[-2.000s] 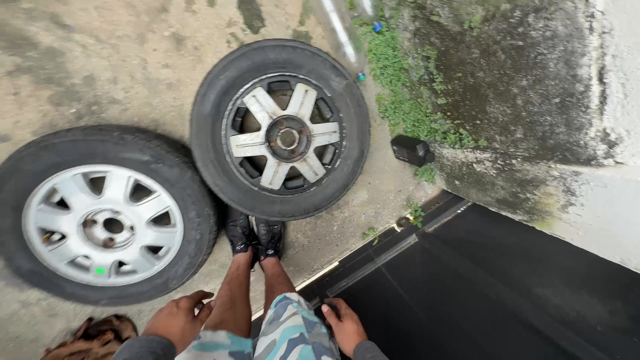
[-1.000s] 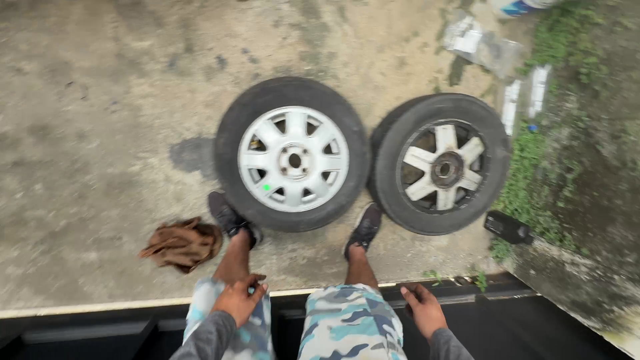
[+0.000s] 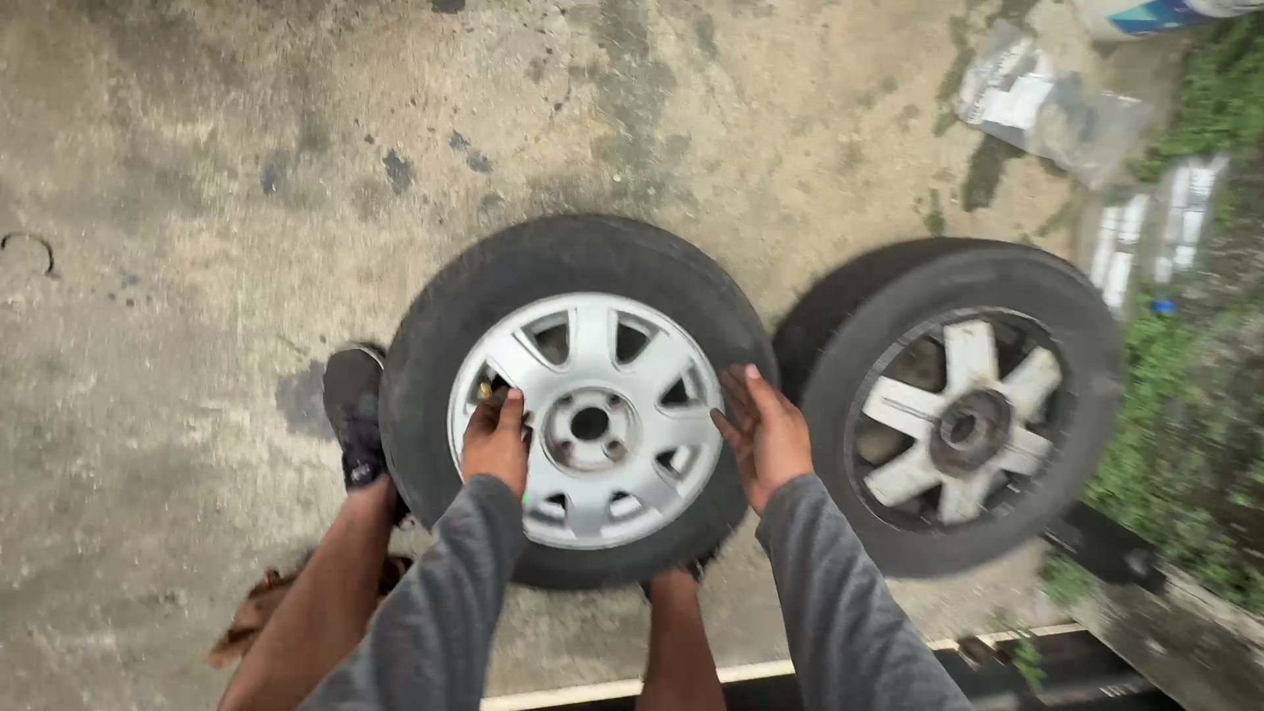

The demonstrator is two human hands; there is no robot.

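Note:
A car wheel with a silver alloy rim [image 3: 592,341] lies flat between my feet, its rim facing up. My left hand [image 3: 497,439] is over the left part of this rim, thumb and fingers near one another; whether it touches or grips anything cannot be told. Over the tire's right side is my right hand [image 3: 762,430], fingers spread and holding nothing. To the right lies a second wheel with a worn six-spoke rim [image 3: 973,360], its tire close beside the first.
A brown cloth [image 3: 259,607] lies behind my left leg. Clear plastic packaging [image 3: 1047,99], plastic bottles [image 3: 1119,247] and part of a white container [image 3: 1155,15] are at the upper right. A black object [image 3: 1106,543] sits by the weeds, near a dark ledge [image 3: 1066,667].
Both hands have moved forward from beside my thighs to over the silver-rimmed wheel. My feet, in front of the ledge a second ago, are now on either side of that wheel.

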